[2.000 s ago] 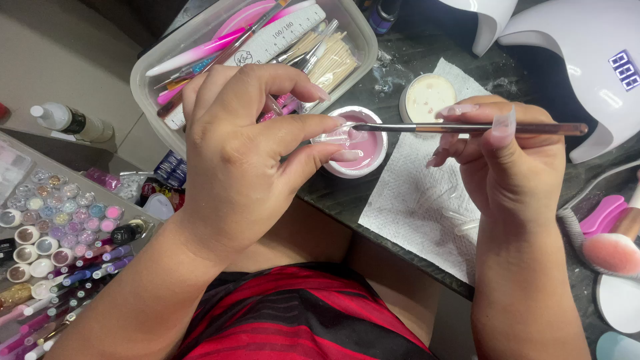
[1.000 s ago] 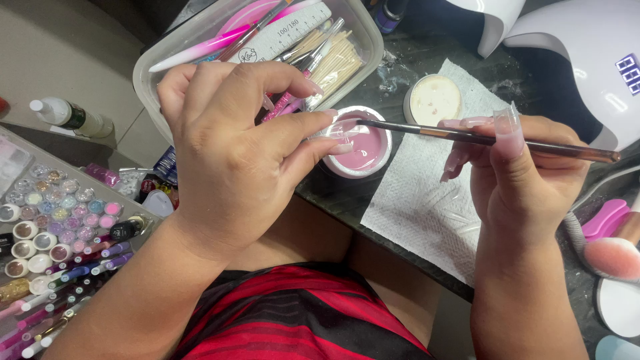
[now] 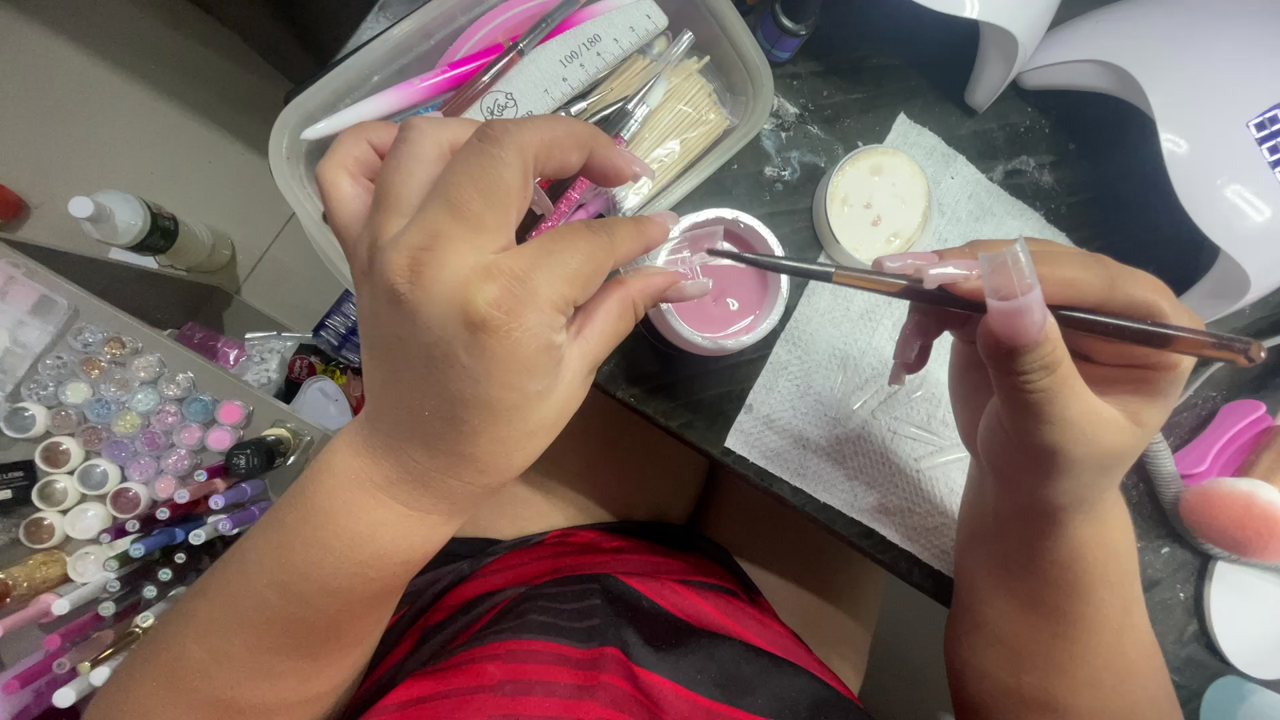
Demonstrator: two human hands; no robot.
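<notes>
My left hand pinches a clear plastic nail tip between thumb and index finger. In my right hand is a thin nail brush with a dark handle, its bristles at the nail tip. Right below the nail tip, an open jar of pink gel stands on the dark table. Beside it, a round container with a pale cream surface rests partly on a white paper towel. Some clear slivers, perhaps nail tips, lie on the towel under my right hand.
A plastic bin with nail files, brushes and wooden sticks stands behind my left hand. White nail lamps are at the upper right. A soft pink brush lies at the right edge. Small glitter pots and pens fill a case at left.
Little has moved. The brush tip stays by the nail tip, and my right hand has tilted slightly, with the handle end now sloping lower to the right than two seconds ago.
</notes>
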